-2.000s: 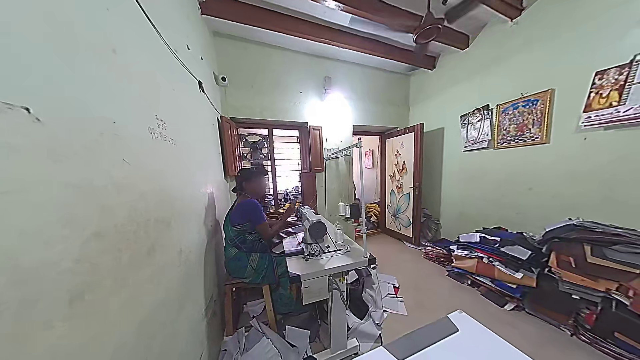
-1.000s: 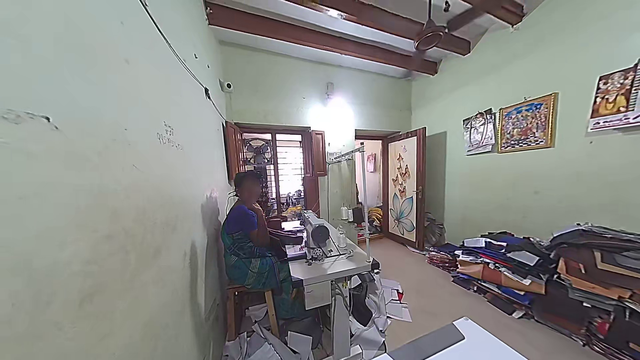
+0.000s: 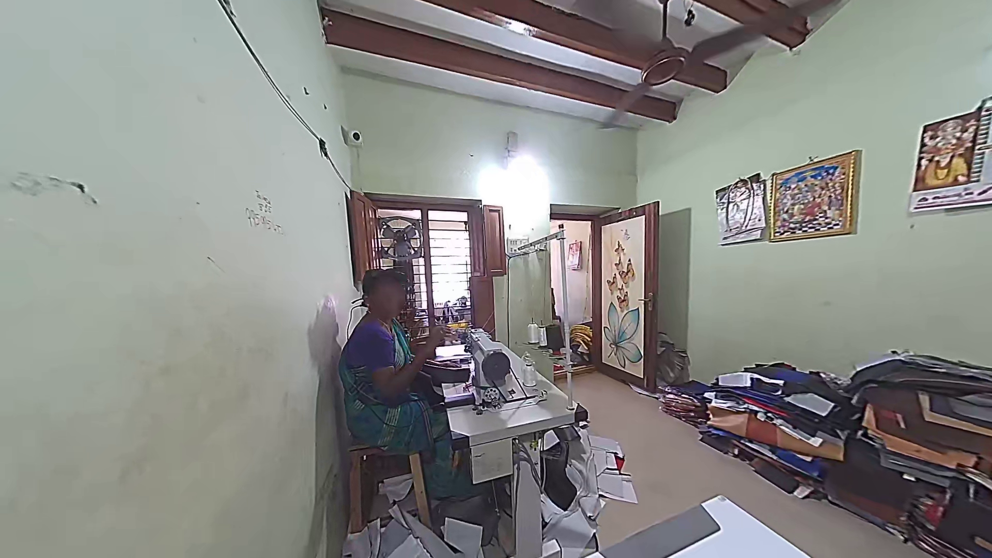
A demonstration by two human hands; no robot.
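Neither my left hand nor my right hand shows in the head view, so what they hold or touch is hidden. At the bottom edge, nearest to me, lies the corner of a white table top (image 3: 736,535) with a grey strip (image 3: 668,535) along it. Beyond it stands an industrial sewing machine (image 3: 496,368) on a white machine table (image 3: 515,418). A co-worker (image 3: 384,372) sits at it on a wooden stool (image 3: 387,451), with raised hands (image 3: 435,338) near the machine's far end. White thread cones (image 3: 532,333) stand behind the machine.
Stacks of folded fabric or leather-like pieces (image 3: 775,422) line the right wall. Loose pale sheets (image 3: 461,535) lie on the floor beneath and beside the machine table. A door with butterfly pictures (image 3: 622,298) stands ajar at the back. A ceiling fan (image 3: 663,67) hangs overhead.
The co-worker's hand was near the face one second ago; now both hands are held forward, by the machine. My hands are out of view in the earlier frames too.
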